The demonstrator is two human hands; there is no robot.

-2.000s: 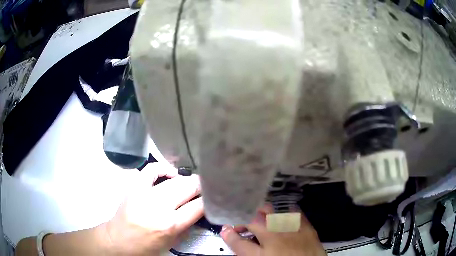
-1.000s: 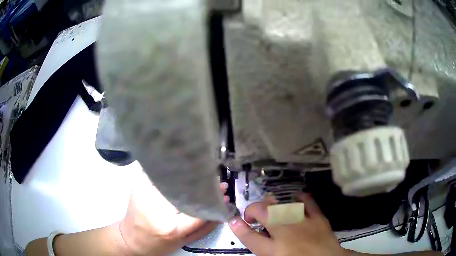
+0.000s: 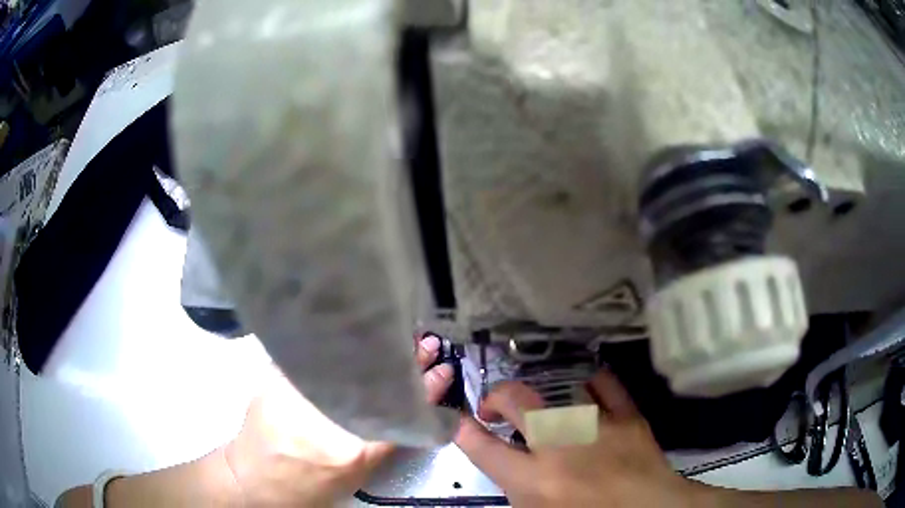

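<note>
The cream sewing machine head (image 3: 308,218) fills the middle of the view and hides part of the work. A small piece of dark fabric (image 3: 452,385) shows at the presser foot and needle (image 3: 483,362). My left hand (image 3: 308,451) is left of the needle, partly behind the head cover, with fingertips at the dark fabric. My right hand (image 3: 566,451) is right of the needle, its fingers bent down at the work, partly behind a small cream knob (image 3: 562,425). What is under its fingertips is hidden. The dark garment panel (image 3: 685,417) lies to the right.
A long dark panel (image 3: 89,238) lies along the left of the white table (image 3: 129,397). The white ribbed tension dial (image 3: 729,322) juts out at the right. Black-handled scissors (image 3: 832,432) lie at the far right. Part of a lamp (image 3: 206,288) shows behind the head.
The view has shifted, so the machine head sits further left and the needle area shows. My left fingertips now show beside the needle. Both hands stay at the work.
</note>
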